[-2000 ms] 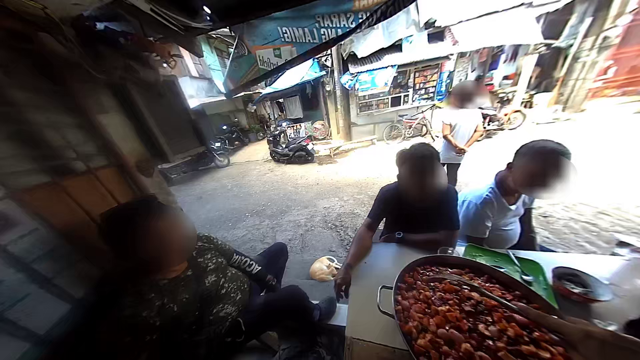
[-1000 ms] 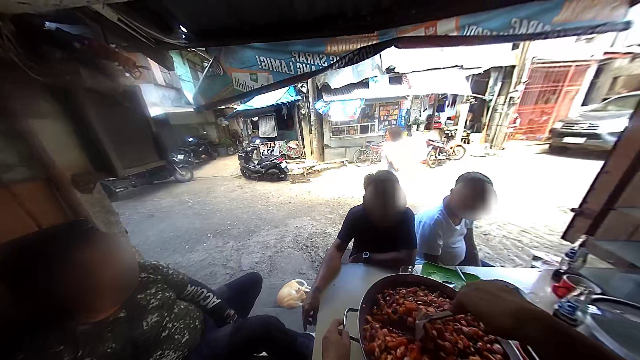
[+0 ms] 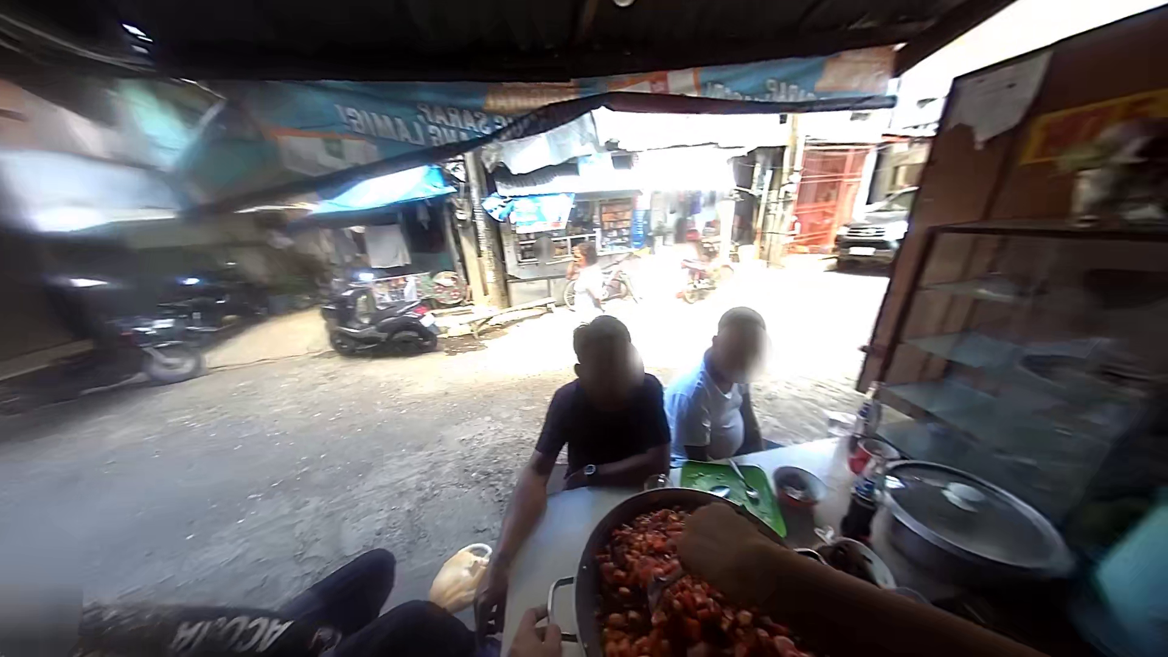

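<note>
A wide round metal pan (image 3: 586, 589) full of chopped reddish food (image 3: 652, 552) stands on the white table (image 3: 570, 511). My left hand (image 3: 534, 634) is at its left side, with the fingers on the loop handle (image 3: 552, 598). My right hand (image 3: 721, 547) reaches over the pan from the right, closed on a metal spatula (image 3: 664, 579) whose blade is in the food. Most of the spatula's handle is hidden under the hand.
Behind the pan lie a green tray (image 3: 771, 502) with spoons and a bowl (image 3: 798, 486). A lidded pot (image 3: 976, 511) and bottles (image 3: 862, 497) stand at right, beside a glass cabinet (image 3: 995, 365). Two people sit across the table; another's legs (image 3: 365, 593) are at lower left.
The view has swung right. My left hand, not seen two seconds ago, is at the pan's handle. My right hand has moved farther in over the food.
</note>
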